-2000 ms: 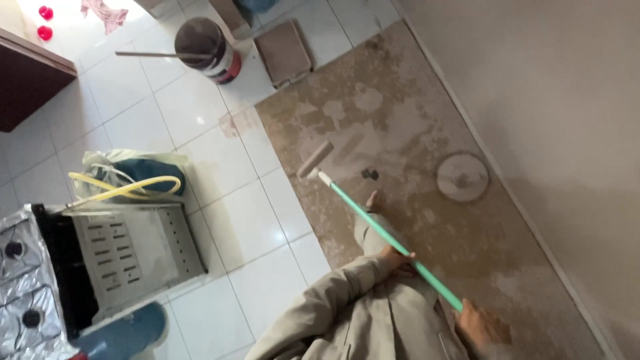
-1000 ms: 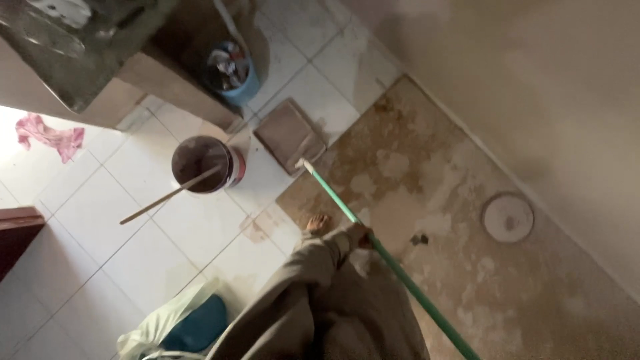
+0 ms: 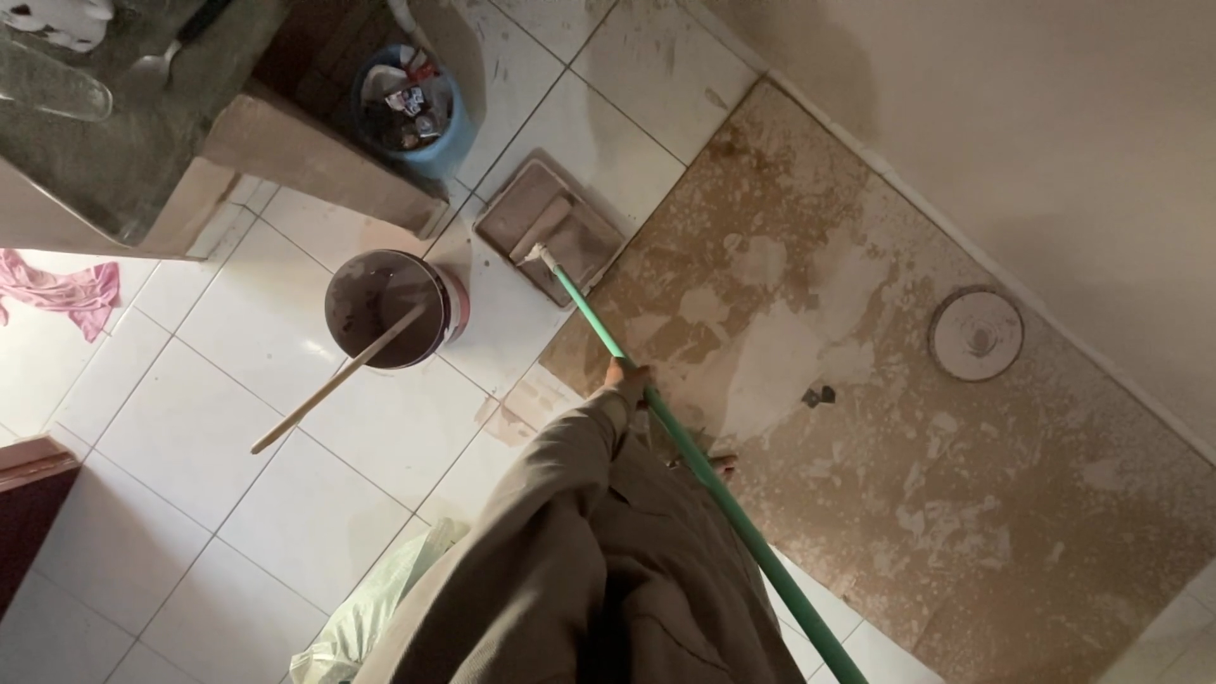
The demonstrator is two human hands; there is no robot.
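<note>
My left hand (image 3: 627, 377) is closed around the green extension pole (image 3: 698, 461) of a paint roller. The roller head (image 3: 543, 230) lies in the paint tray (image 3: 608, 269), which stands on the tiles at the corner of the brown sheet (image 3: 874, 532). My right hand is out of view, and the pole runs out past the bottom edge. Left of the tray stands a paint bucket (image 3: 340, 318) with a wooden stick (image 3: 332, 385) leaning in it. Part of a foot (image 3: 724, 466) shows beside the pole.
A blue bin (image 3: 454, 142) of rubbish stands beyond the bucket, beside a counter (image 3: 142, 152). A round lid (image 3: 976, 334) and a small dark scrap (image 3: 818, 396) lie on the sheet, which borders the wall (image 3: 1064, 142). A plastic bag (image 3: 380, 598) is at lower left, a pink cloth (image 3: 71, 285) farther left.
The roller head has moved from the brown sheet into the tray. My right hand, on the pole two seconds ago, is out of view. The view has shifted towards the bucket and counter.
</note>
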